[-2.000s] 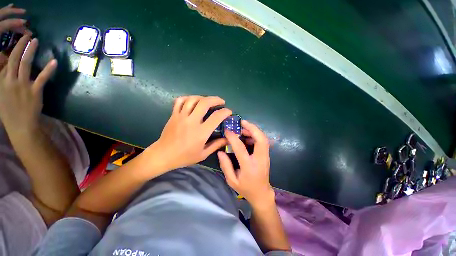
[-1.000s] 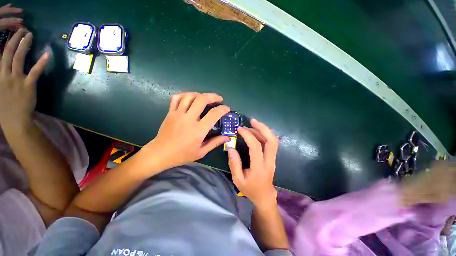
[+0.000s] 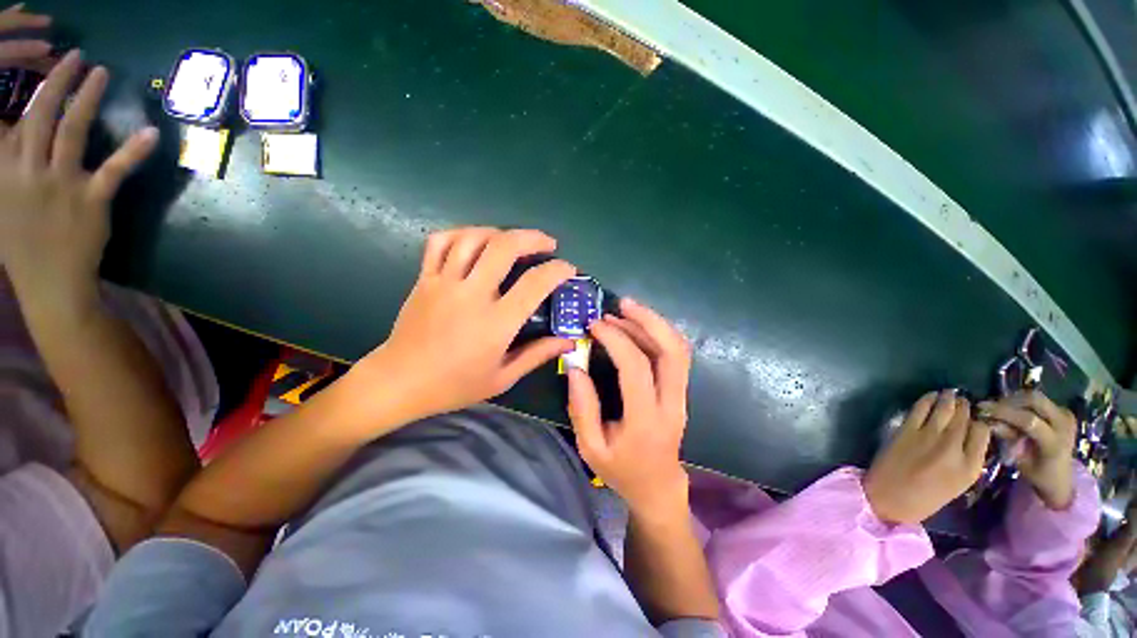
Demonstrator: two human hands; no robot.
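A smartwatch unit (image 3: 576, 304) with a lit blue-purple screen of small icons lies on the green bench in front of me. Its battery (image 3: 576, 357), small and white with a yellow edge, sticks out below it. My left hand (image 3: 471, 327) arches over the unit's left side, with a dark shape partly hidden under the palm; thumb and forefinger are at the unit's edge. My right hand (image 3: 636, 396) is at the lower right, fingertips at the screen's lower right corner and thumb near the battery.
Two watch units (image 3: 274, 91) with white screens and batteries lie at the upper left. A neighbour's hands (image 3: 56, 187) are at the left edge. A pink-sleeved neighbour's hands (image 3: 933, 456) are at the right, by a group of units (image 3: 1025, 361). A raised strip (image 3: 798, 112) crosses behind.
The pink-sleeved neighbour's hands have come over the units at the right. My right fingers have shifted from over the screen to its lower right corner; the battery shows more.
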